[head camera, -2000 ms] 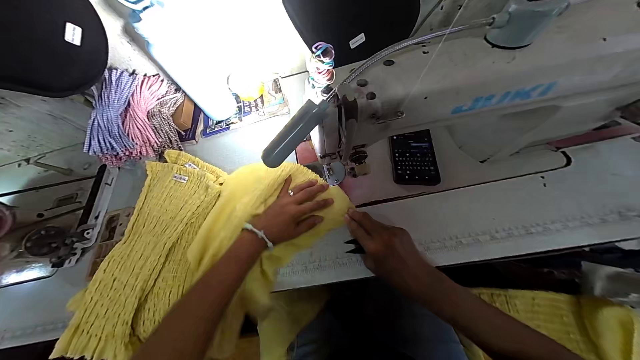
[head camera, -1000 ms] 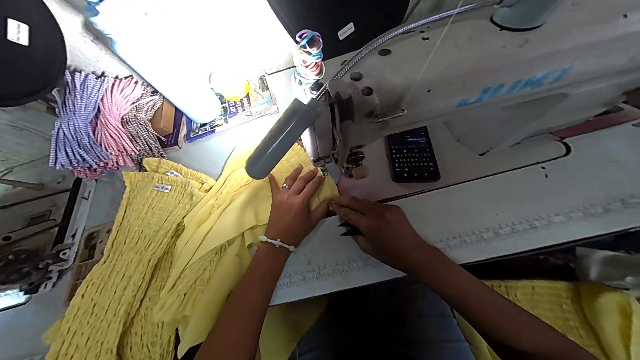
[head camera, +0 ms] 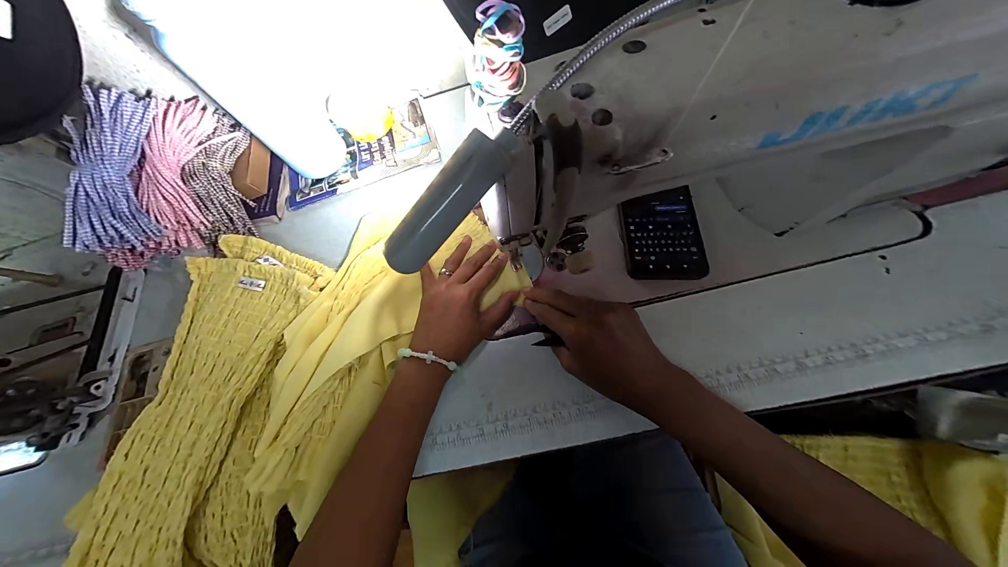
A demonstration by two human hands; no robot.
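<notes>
A yellow fabric piece (head camera: pixel 378 307) lies under the presser foot (head camera: pixel 516 258) of a Juki sewing machine (head camera: pixel 709 102). My left hand (head camera: pixel 461 307), with a ring and a beaded bracelet, rests on this fabric just left of the foot, fingers spread slightly. Thumb and forefinger of my right hand (head camera: pixel 598 339) pinch the fabric's edge near the foot; a dark pointed tool (head camera: pixel 549 341), its kind unclear, sticks out from under that hand. A grey cylindrical lamp (head camera: pixel 449 201) hangs over the fabric and hides part of it.
Smocked yellow garments (head camera: pixel 213 378) with labels lie at the left. Bundled checked cords (head camera: pixel 110 173) are behind them. A phone (head camera: pixel 664 234) lies on the machine bed. Hair-tie-like coloured loops (head camera: pixel 499 51) hang behind the lamp. More yellow fabric (head camera: pixel 882 472) is at the lower right.
The fabric beneath my left hand has shifted and now lies bunched further left of the foot. My right hand has moved closer to the foot and to my left hand. The view has shifted somewhat.
</notes>
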